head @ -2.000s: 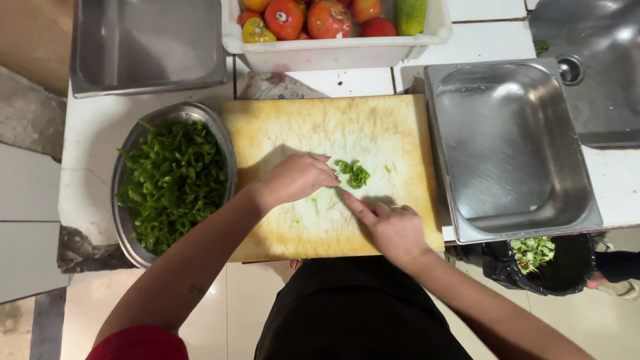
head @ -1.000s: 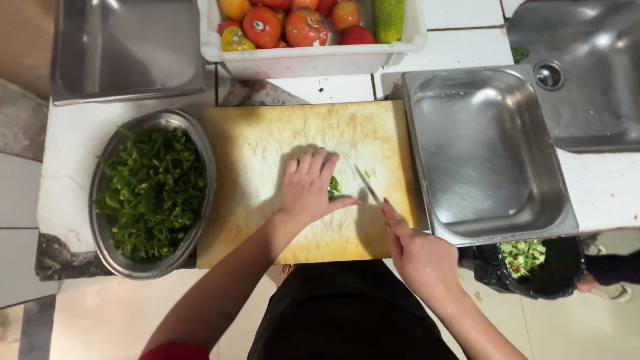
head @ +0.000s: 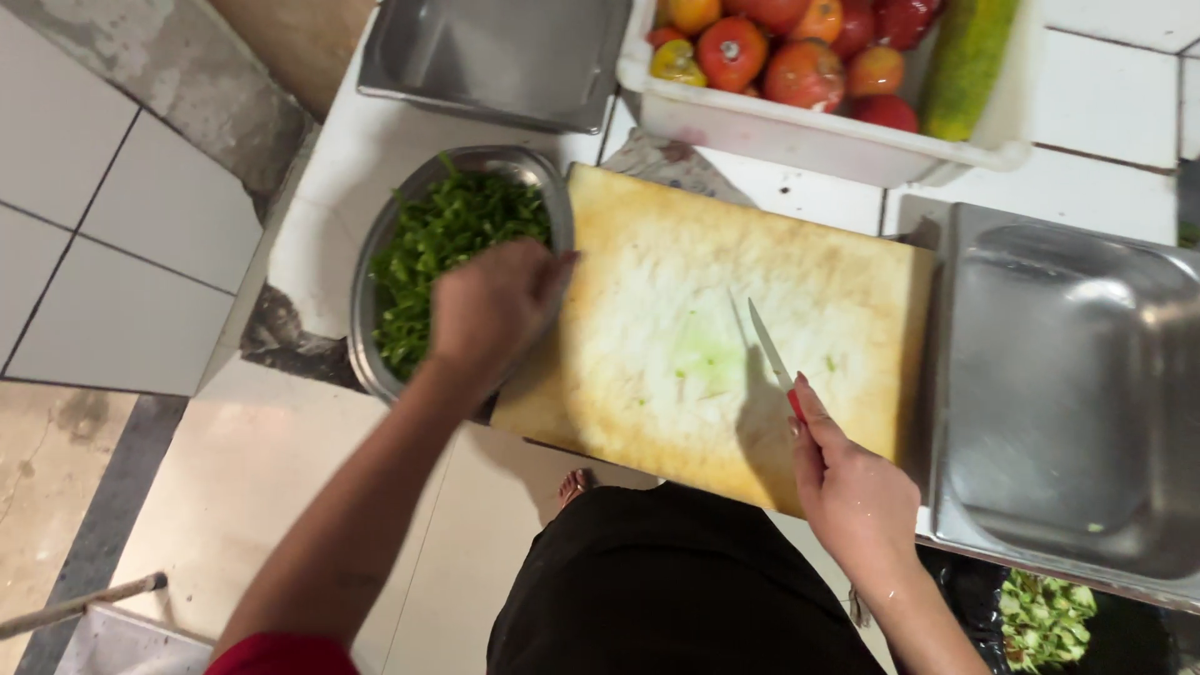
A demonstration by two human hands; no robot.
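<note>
My right hand grips the red handle of a small kitchen knife, its blade pointing up and left above the cutting board. Small green scraps and a damp green patch mark the board's middle. My left hand, blurred, is over the right part of an oval metal bowl of chopped green vegetable. Its fingers are bent near the rim; whether they hold anything cannot be seen.
A white plastic crate of tomatoes and a long green vegetable stands behind the board. Steel pans lie at the right and upper left. A crumpled cloth touches the board's back edge. Below right, a black-lined bin holds pale green trimmings.
My left hand has moved left from the board to the bowl. The small green heap seen on the board earlier is gone from it. My right hand still holds the knife. The view has shifted and turned.
</note>
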